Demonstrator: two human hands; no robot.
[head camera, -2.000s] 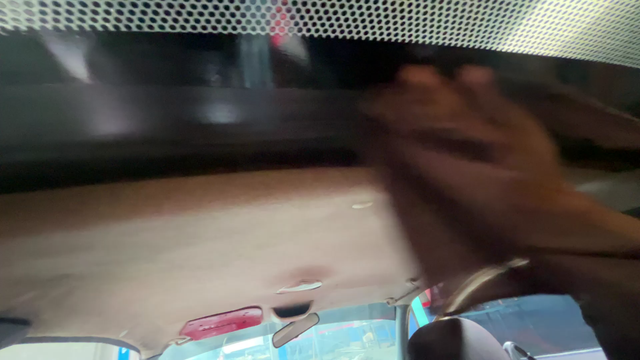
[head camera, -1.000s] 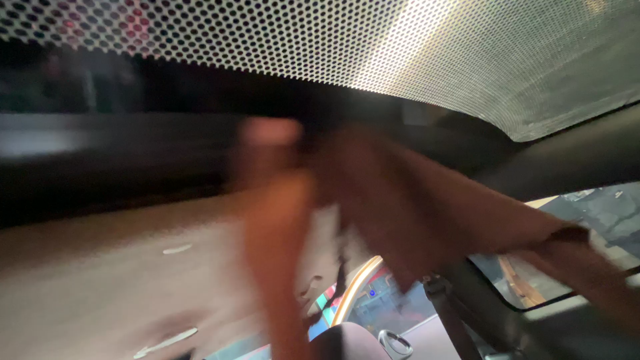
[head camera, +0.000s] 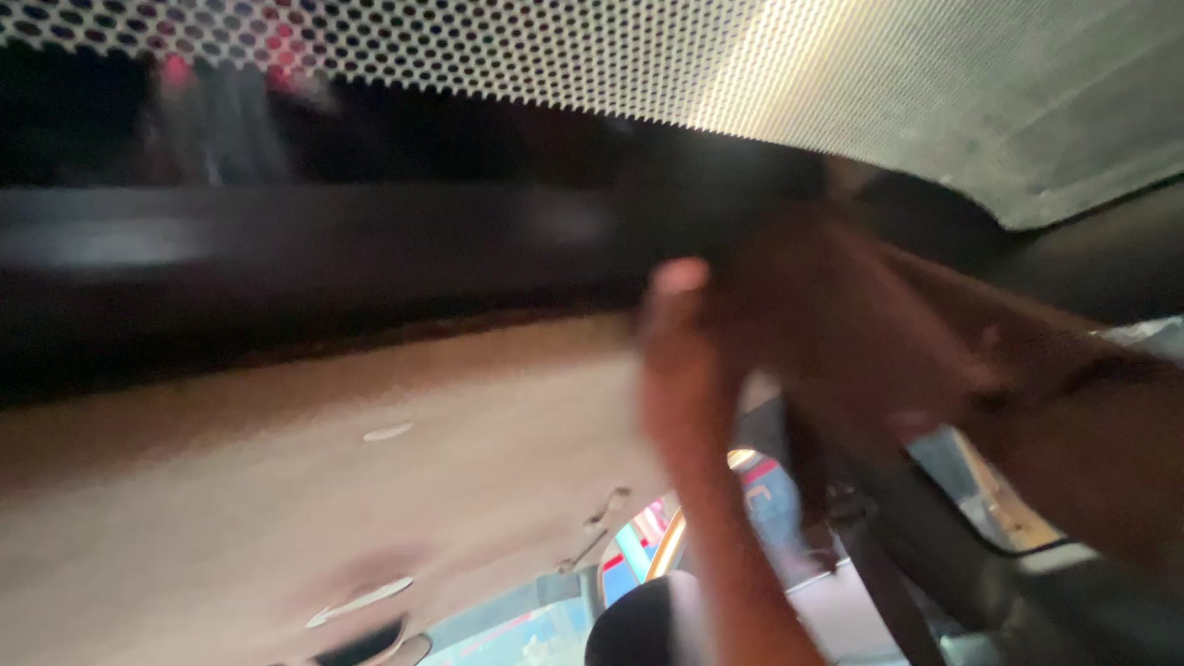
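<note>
A forearm rises from the bottom of the view to my left hand (head camera: 683, 342), which is blurred, with one fingertip up at the dark trim panel (head camera: 444, 236). Its fingers appear closed on the left edge of a brown cloth (head camera: 832, 314). The cloth spreads rightward below the dotted edge of the car's rear glass (head camera: 592, 55). At the right, a brown, blurred shape that looks like my right hand and arm (head camera: 1036, 407) meets the cloth; its fingers cannot be made out, so its grip is unclear.
Beige headlining (head camera: 231, 499) covers the roof, with a pale oblong fitting (head camera: 359, 601) and a grab handle (head camera: 597, 536). A dark headrest (head camera: 634, 624) stands below. A side window (head camera: 999, 490) lies at right.
The forearm rising from below was not apparent two seconds ago, when a hand reached in from the right with the cloth. The view has shifted toward the right side of the car.
</note>
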